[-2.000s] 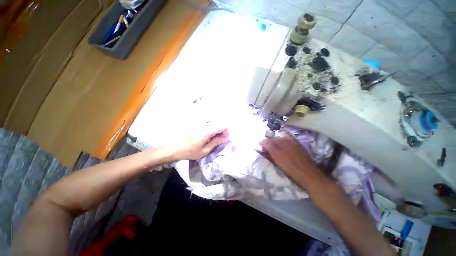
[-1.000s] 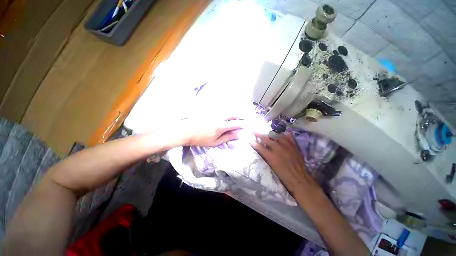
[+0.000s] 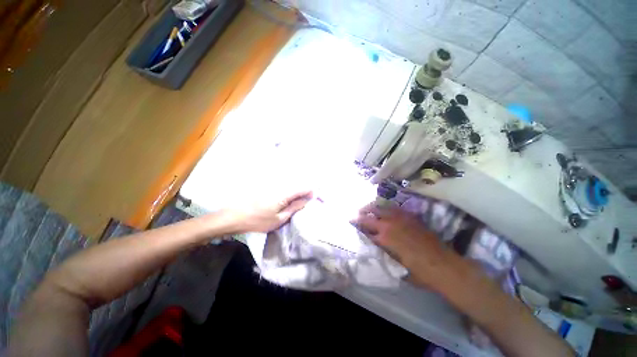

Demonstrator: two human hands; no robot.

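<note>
The garment piece (image 3: 307, 263), pale with a floral print, lies bunched at the front edge of the white table, and more of it shows under the sewing machine (image 3: 489, 160). My left hand (image 3: 276, 213) pinches its edge between thumb and fingers on the left. My right hand (image 3: 391, 233) is on the cloth just in front of the needle area, fingertips on it. Glare washes out the cloth between the hands, and the needle tip and seam cannot be made out.
A grey tool tray (image 3: 167, 80) with pens stands on the brown cardboard (image 3: 126, 125) at upper left. Orange tape edges the cardboard. A red object (image 3: 157, 335) is below left. A blue item (image 3: 564, 328) is at lower right. The tiled wall is behind the machine.
My hands, close together one second ago, are now farther apart, the left drawn back to the left. The cloth between them has shifted. The camera view has also moved.
</note>
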